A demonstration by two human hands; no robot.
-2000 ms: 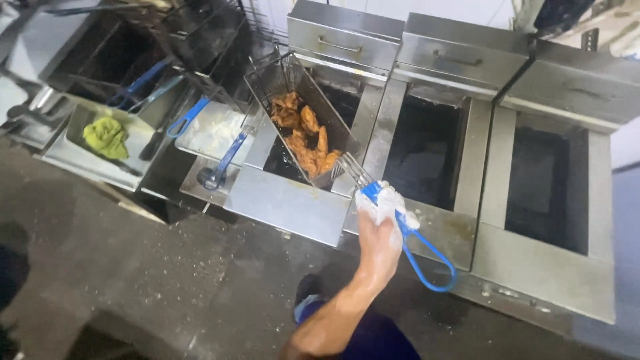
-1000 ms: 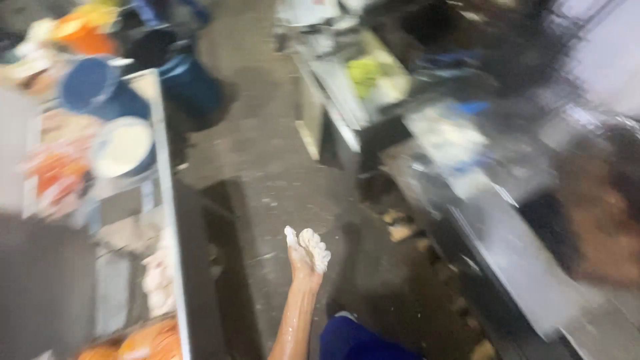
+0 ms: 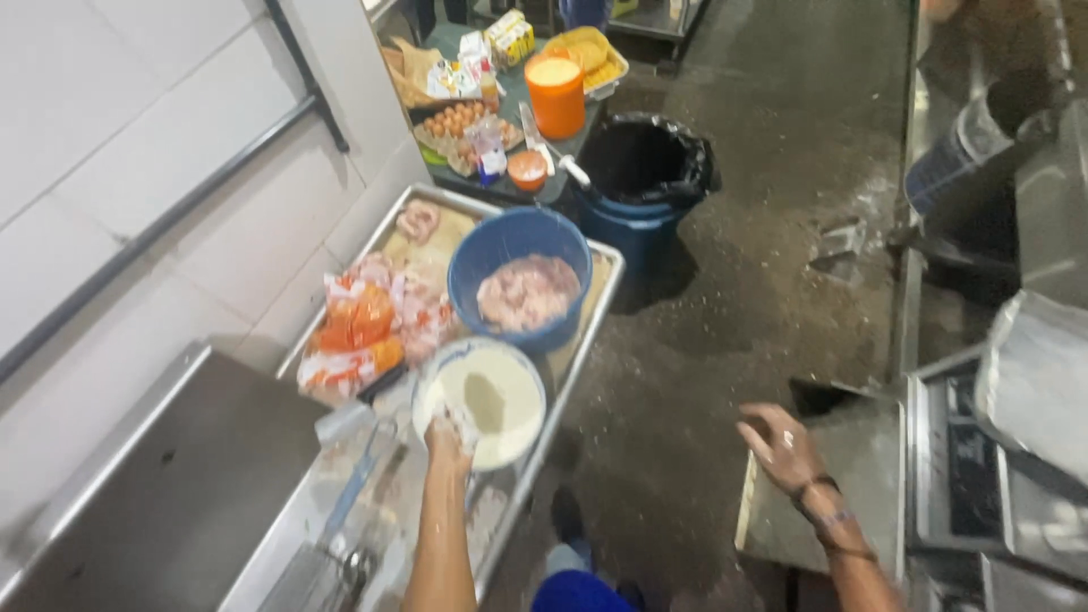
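My left hand point(image 3: 450, 435), coated in white, is at the near left edge of a bowl of pale batter point(image 3: 518, 399); its fingertips are hidden or blurred there, so I cannot tell whether they hold anything. Just behind stands a blue plastic tub point(image 3: 459, 272) with raw meat point(image 3: 531, 293) inside. Left of both lie orange-and-white plastic bags point(image 3: 353, 331). My right hand point(image 3: 778, 446), with bands on its wrist, hangs over the floor side near a metal surface point(image 3: 858, 501). Its fingers are apart and hold nothing.
A bin with a black liner point(image 3: 650, 161) stands past the tray table's rim point(image 3: 608, 272). Behind are eggs point(image 3: 459, 119), an orange container point(image 3: 557, 106) and a small orange bowl point(image 3: 527, 170). A steel surface point(image 3: 170, 476) is at left, a scale-like appliance point(image 3: 973, 476) at right.
The view has swung from the fryers to the tray table. The blue-handled fry basket, held two seconds ago, is out of my hand. One whitened hand now reaches the batter bowl; my right hand has come into view.
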